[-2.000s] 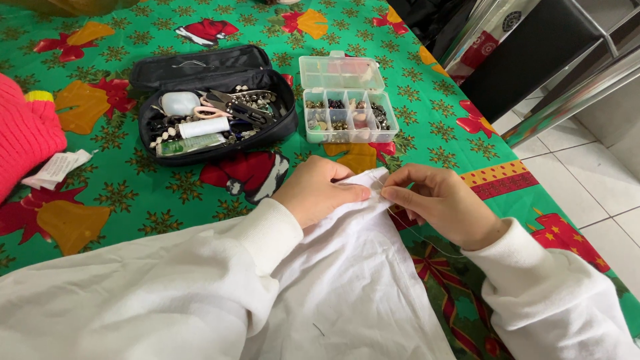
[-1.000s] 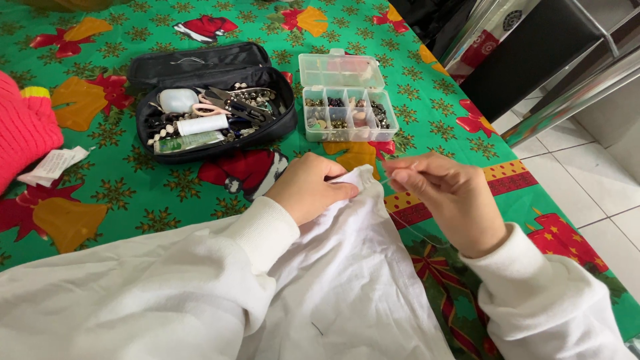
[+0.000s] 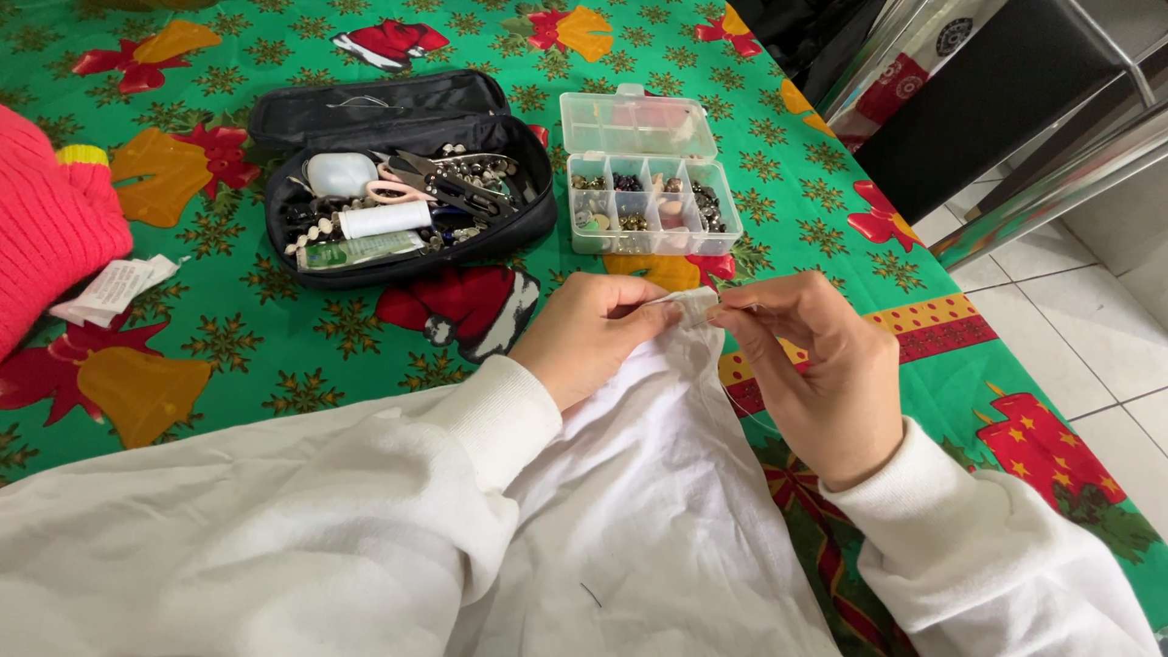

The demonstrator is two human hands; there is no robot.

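Observation:
My left hand [image 3: 593,333] pinches the folded edge of a white cloth [image 3: 639,511] between thumb and fingers. At the right side of that edge, the thumb and forefinger of my right hand [image 3: 812,356] are pinched together on something thin, likely a sewing needle, too small to see clearly. A fine white thread [image 3: 748,415] hangs in a loop below my right fingers, beside the cloth. A short dark thread or pin [image 3: 591,595] lies on the cloth nearer to me; which it is I cannot tell.
An open black zip case [image 3: 411,260] holds scissors, a spool of white thread [image 3: 385,220] and beads. To its right stands an open clear plastic compartment box [image 3: 657,242] of beads. Red knitwear [image 3: 55,219] with a label lies at left on the Christmas tablecloth [image 3: 310,338]. A black chair [image 3: 995,100] is beyond the table's edge.
My right hand was lifted away to the right of the cloth one second ago and is now back at its edge. My left hand keeps its hold on the cloth.

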